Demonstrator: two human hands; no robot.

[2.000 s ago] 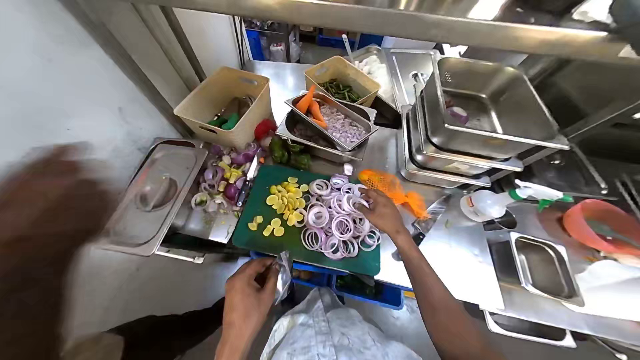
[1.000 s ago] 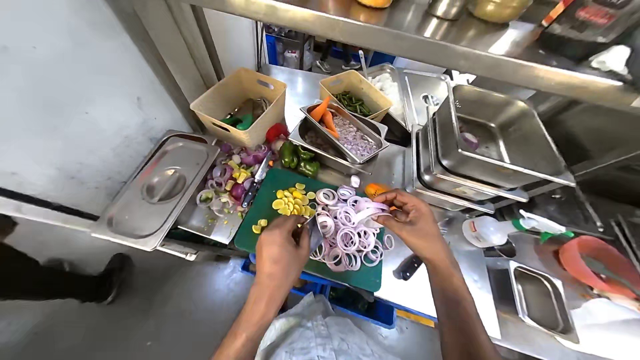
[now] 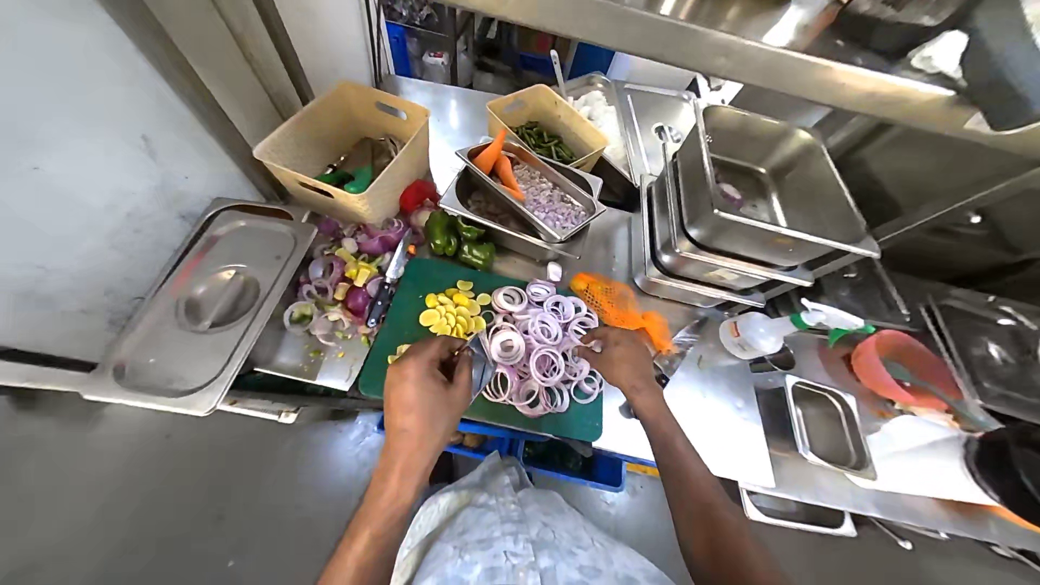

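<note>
On a green cutting board [image 3: 406, 305] lie a heap of sliced red onion rings [image 3: 546, 357] and, left of it, a pile of lemon slices [image 3: 455, 310]. My left hand [image 3: 426, 386] is closed on a clear plastic bag [image 3: 481, 370] at the left edge of the onion heap. My right hand [image 3: 621, 357] rests at the heap's right side, fingertips touching the rings; whether it pinches one is hidden. An orange mesh bag [image 3: 609, 301] lies just beyond my right hand. A knife [image 3: 390, 280] lies left of the board.
Left are onion and lemon scraps [image 3: 341, 284] and a steel lid [image 3: 215, 301]. Behind the board stand green bell peppers [image 3: 459, 240], steel pans [image 3: 552, 195] and beige baskets [image 3: 349, 146]. Stacked steel pans [image 3: 756, 187] and a spray bottle [image 3: 756, 333] stand at right, below an overhead shelf [image 3: 731, 57].
My right hand has lowered from above the onion rings to their right side. The dark-clothed leg seen at the left earlier is out of view.
</note>
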